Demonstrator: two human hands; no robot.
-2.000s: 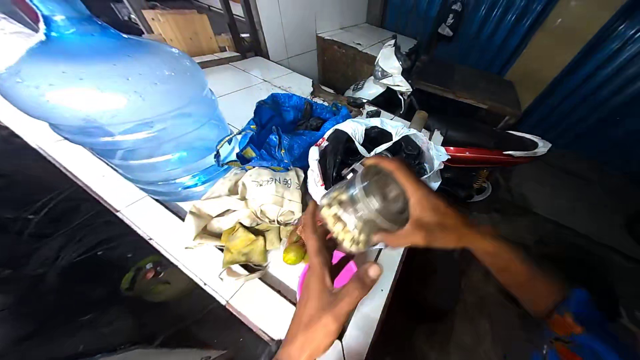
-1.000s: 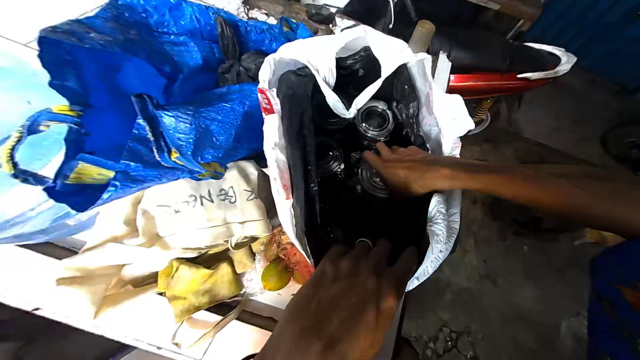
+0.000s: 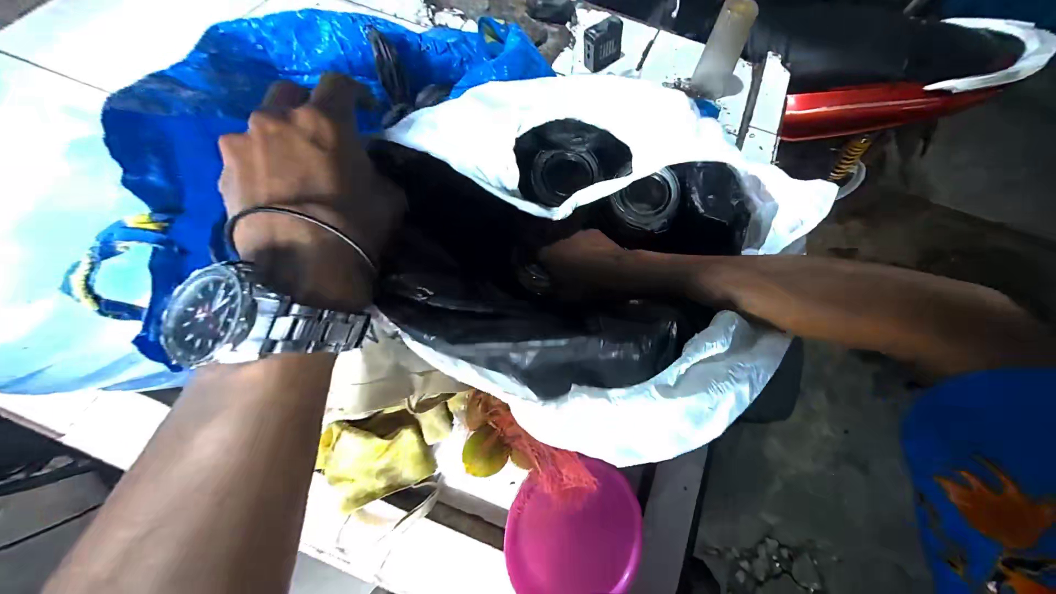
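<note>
A white plastic bag (image 3: 635,433) with a black plastic bag (image 3: 528,355) inside it stands on the tiled ledge. Open mouths of clear jars (image 3: 646,200) show in its far part. My right hand (image 3: 582,256) reaches down inside the black bag; its fingers are hidden in the dark. My left hand (image 3: 309,165), with a steel wristwatch (image 3: 206,313) and a thin bracelet, is at the left side of the black bag, over the blue woven bag (image 3: 157,115). Its fingertips are in shadow, so its hold is unclear.
Near the white bag lie a pink plastic bowl (image 3: 573,536), a yellow cloth (image 3: 375,466), a green-yellow fruit (image 3: 485,451) and red netting (image 3: 561,462). A small black box (image 3: 602,43) and a cylindrical container (image 3: 724,49) stand behind. A motorcycle's red side panel (image 3: 883,111) is at the right.
The jar of pale pieces that my hands held two seconds ago is no longer in them. My left hand has moved from the bag's near edge to its left side. The view has come closer.
</note>
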